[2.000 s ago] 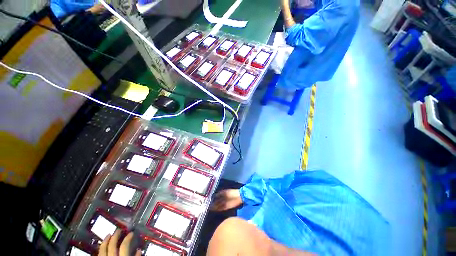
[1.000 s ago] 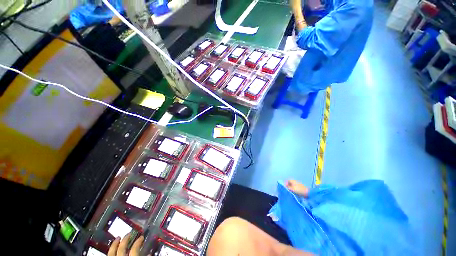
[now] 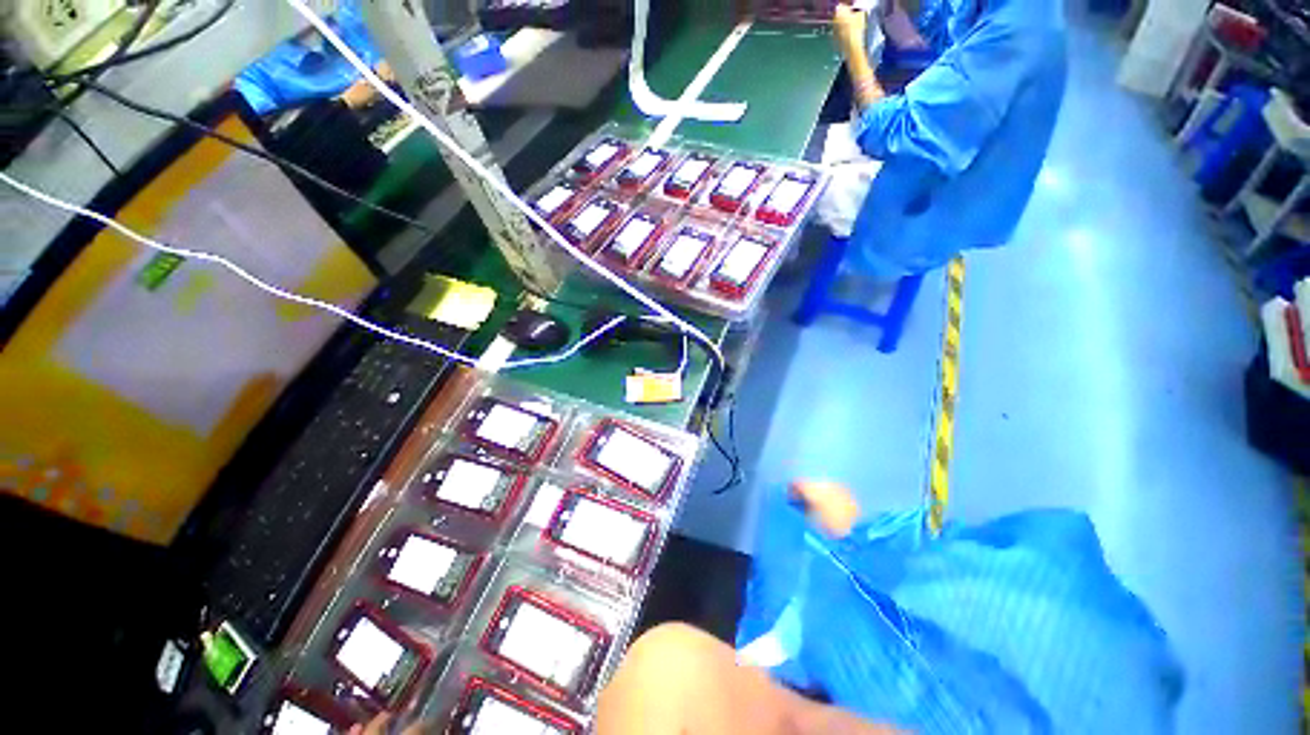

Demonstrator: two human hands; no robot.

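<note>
A clear blister tray (image 3: 496,539) lies on the bench in front of me. Its two rows of pockets hold red-edged black units with white labels, such as this unit (image 3: 601,530). Only fingertips of my left hand (image 3: 385,724) show at the bottom edge, beside the lower units; whether they hold one is hidden. My right hand (image 3: 825,506) is small and blurred by the blue sleeve, right of the tray and away from the units; its fingers are unclear. A large blurred skin-coloured shape fills the bottom middle.
A keyboard (image 3: 338,467) and monitor (image 3: 187,309) stand left of the tray. A mouse (image 3: 537,330), a small yellow-white piece (image 3: 654,385) and a second filled tray (image 3: 733,305) lie beyond. White cables cross the view. A person in a blue smock (image 3: 963,144) sits at the bench, upper right.
My left hand has slipped mostly out of the bottom edge. My right hand has moved right, away from the tray's edge. The view has shifted, so the bench things sit further right and lower.
</note>
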